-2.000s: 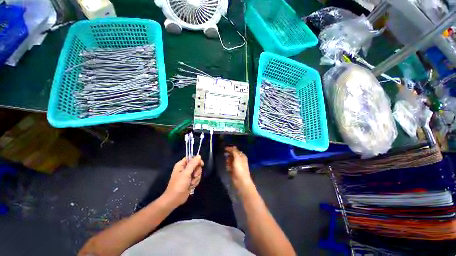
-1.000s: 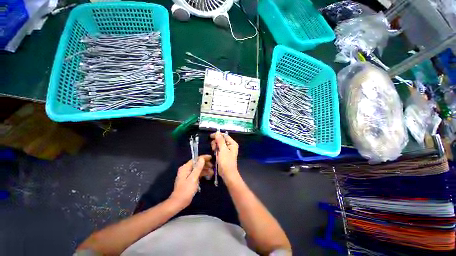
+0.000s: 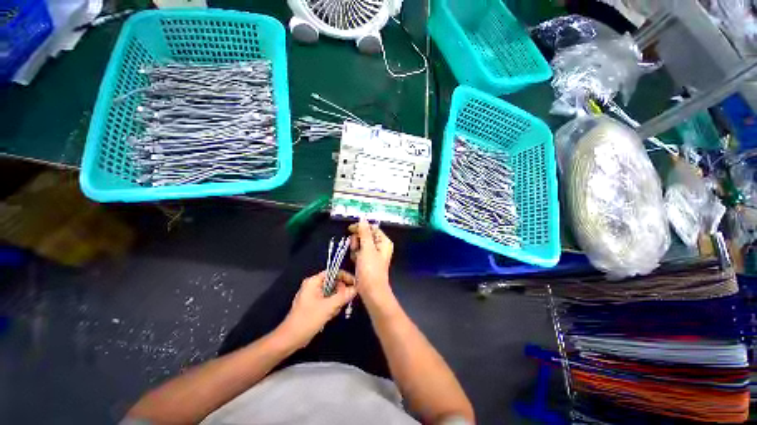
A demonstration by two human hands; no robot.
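Note:
My left hand (image 3: 319, 300) is closed on a small fanned bunch of grey cable assemblies (image 3: 334, 264), their pale tips pointing up. My right hand (image 3: 372, 256) is just right of it, its fingertips pinched at the green-white front edge of the cream tester (image 3: 380, 170). A lead end seems to be between those fingers, but the fingers hide it; whether it touches the tester cannot be told. One lead end hangs below, between the hands.
The left turquoise basket (image 3: 285, 108) and right turquoise basket (image 3: 548, 191) hold many grey leads. Loose leads (image 3: 319, 127) lie beside the tester. A white fan (image 3: 344, 17), an empty turquoise basket (image 3: 490, 41), a bagged coil (image 3: 616, 195) and hanging wires (image 3: 664, 357) surround them.
Two seconds ago my right hand was apart from the tester; it moved up to the front edge and pinched there. My left hand has moved right, close against my right hand.

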